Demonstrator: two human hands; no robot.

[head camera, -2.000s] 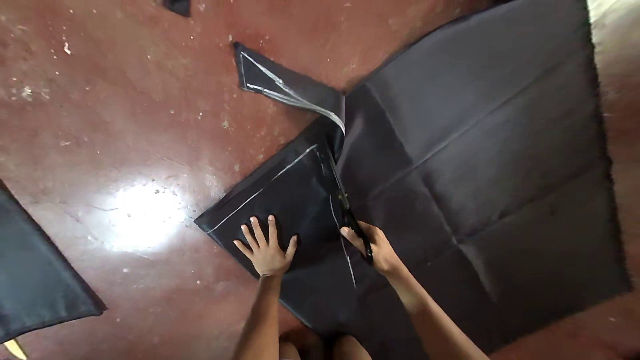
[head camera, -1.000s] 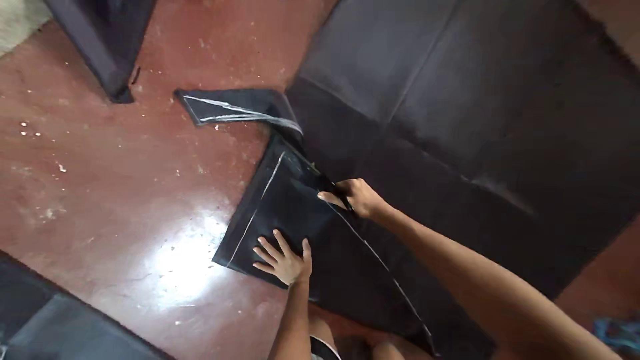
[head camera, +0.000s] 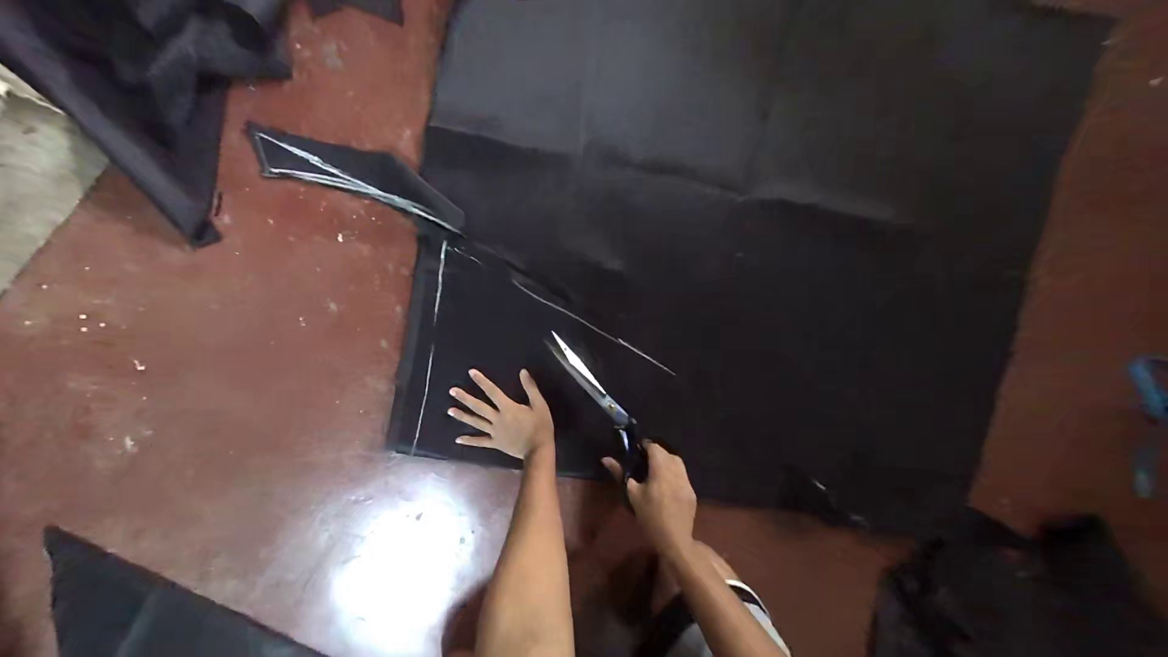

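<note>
My left hand lies palm down with spread fingers on a dark fabric panel marked with white chalk lines. Just to its right, my right hand grips the black handles of fabric scissors. Their metal blades point up and left over the panel, a little below the long slanted chalk line; whether they touch the cloth I cannot tell. From the panel's upper corner a narrow chalk-marked fabric strip extends left over the floor. A large creased dark cloth spreads above and to the right.
The red floor shows at left, with a bright reflection. More dark fabric lies at the upper left, another piece at the lower left, and a dark heap at the lower right. A blue object is at the right edge.
My right hand has drawn the scissors back from the slanted cut edge, down toward my body. My left hand stays flat on the panel. The view has shifted and turned.
</note>
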